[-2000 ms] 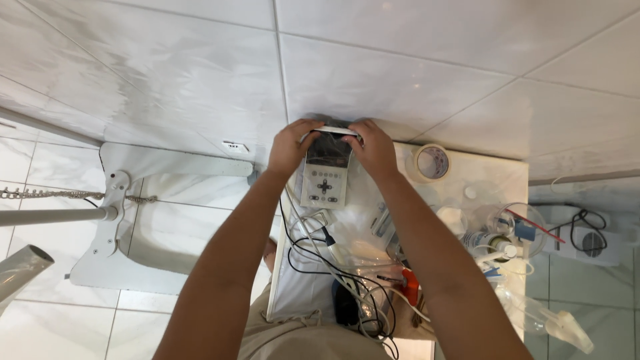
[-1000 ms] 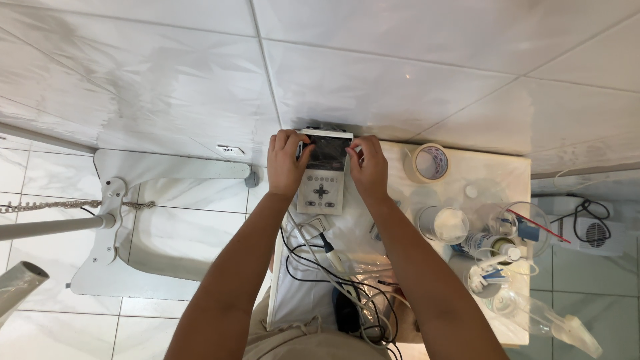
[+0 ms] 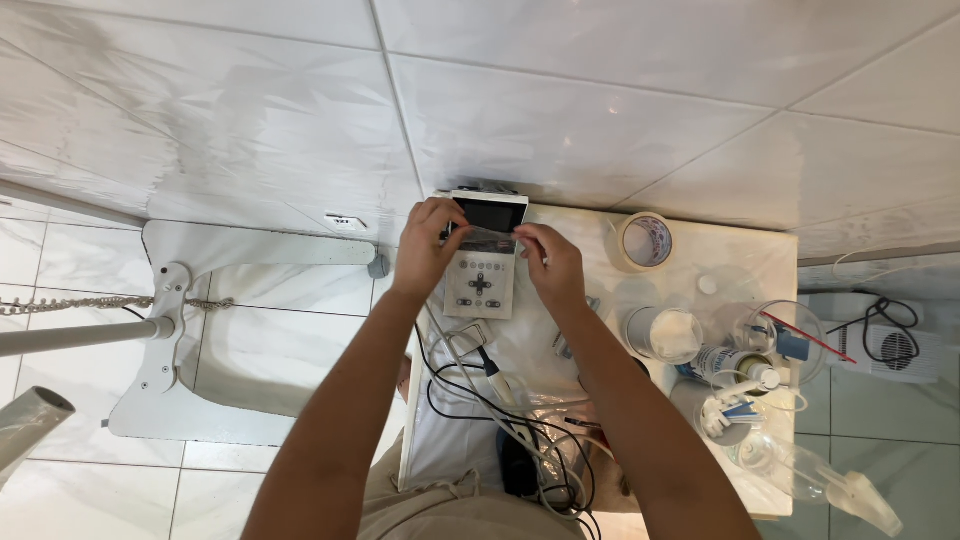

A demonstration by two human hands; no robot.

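A white control unit with a dark screen and grey buttons [image 3: 478,289] stands at the back left of the small table, against the tiled wall. Between my hands, across the lower part of the screen, stretches a piece of clear plastic film [image 3: 491,235]. My left hand [image 3: 430,244] pinches its left end between thumb and fingertips. The right end is pinched by my right hand [image 3: 553,262]. Below the unit lie a white plug adapter [image 3: 471,335] and a handpiece with a dark collar [image 3: 496,376], among tangled black and white cords.
A roll of masking tape [image 3: 643,241] lies right of my right hand. Cups, a spray can [image 3: 720,364], white swabs and a clear spray bottle [image 3: 817,472] crowd the table's right side. A white metal stand base [image 3: 171,330] is on the floor at left, a white device [image 3: 892,349] at right.
Both hands have come down from the top edge of the screen to its lower part, with film now visible between them. The screen, hidden two seconds ago, shows again.
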